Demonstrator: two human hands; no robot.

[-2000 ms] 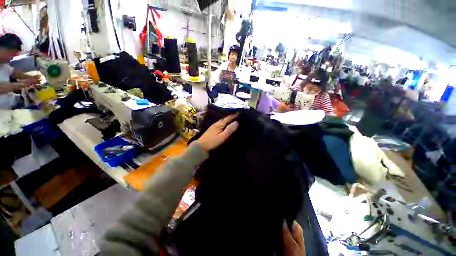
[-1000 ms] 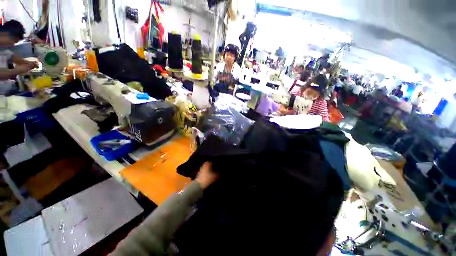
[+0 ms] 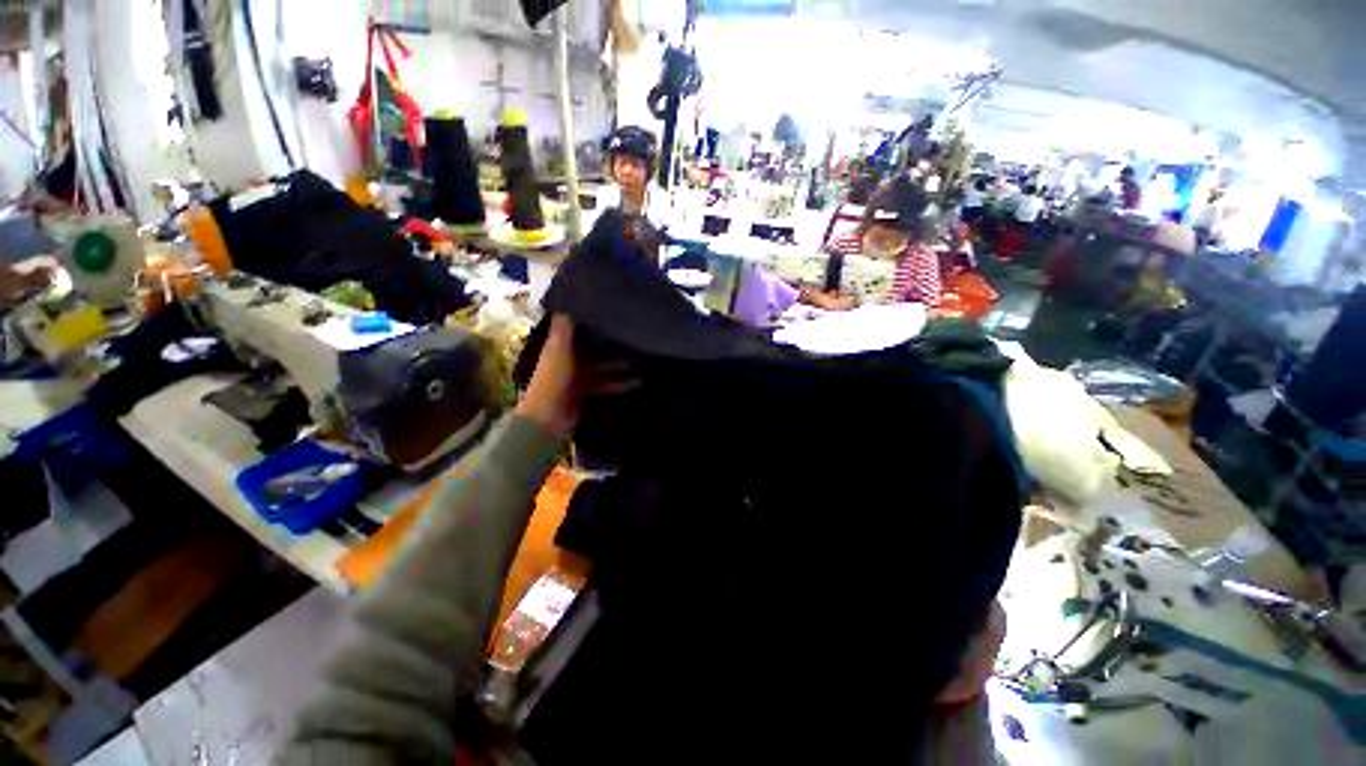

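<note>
A large matte black garment fills the middle of the view, its upper left part lifted in a raised fold. My left hand grips that raised part, with the fingers partly behind the cloth. My right hand shows only as a small part at the garment's lower right edge; its fingers are hidden by the cloth. The white sewing machine with a blue-teal stripe stands at the lower right, beside the garment.
Dark green and cream cloth lies behind the machine. An orange board, a blue tray and another machine are at the left. A person in a striped top and another person sit beyond.
My left hand has moved up and raised the garment's upper left part, which now hides the clear plastic bag. The view has shifted slightly.
</note>
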